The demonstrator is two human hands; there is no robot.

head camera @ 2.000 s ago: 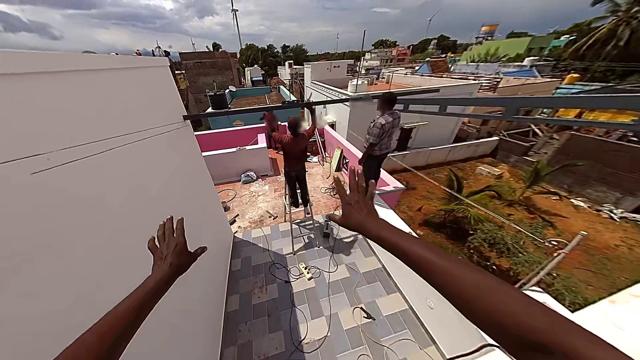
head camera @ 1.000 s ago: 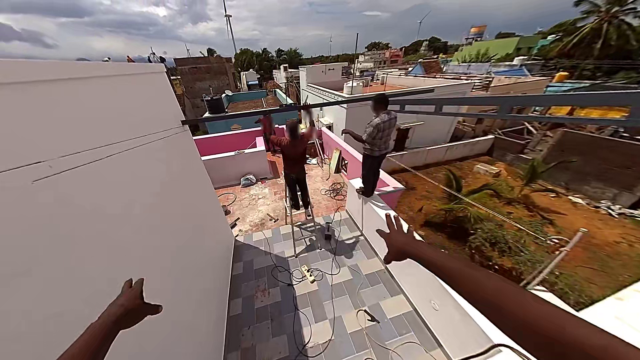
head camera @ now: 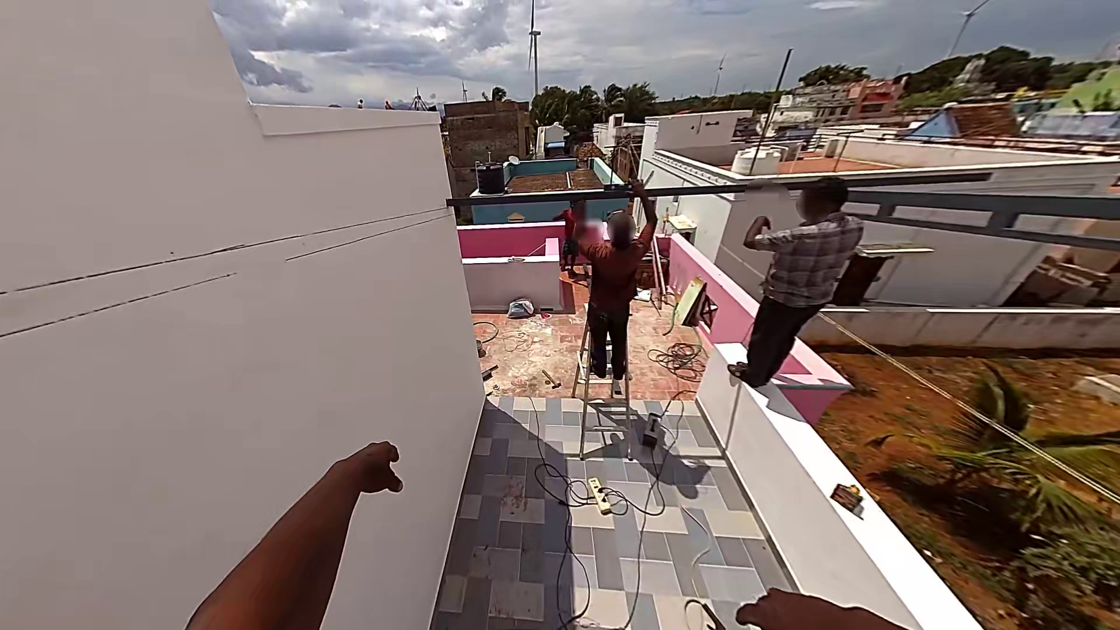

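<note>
My left hand [head camera: 374, 468] is raised in front of the white wall [head camera: 306, 376], its fingers bent and nothing seen in it. At the bottom edge, my right hand [head camera: 801, 610] is partly cut off above the tiled floor, close to a dark cable end [head camera: 704, 615]. Further off, a person [head camera: 612, 280] on a stepladder [head camera: 604, 429] reaches up to a long dark metal beam [head camera: 560, 199]. Another person [head camera: 809, 262] in a checked shirt stands on the parapet [head camera: 822, 464], beside the beam, with arms raised.
Black cables and a cream power strip [head camera: 599, 495] lie on the tiles near the ladder. A small yellow and black object [head camera: 847, 499] sits on the parapet. Beyond the parapet is a lower yard with plants [head camera: 1006, 437]. A third person [head camera: 570, 236] stands behind the ladder.
My right hand has dropped from in front of the parapet to the bottom edge. My left hand's spread fingers have bent inward. The person in the checked shirt has raised their arms.
</note>
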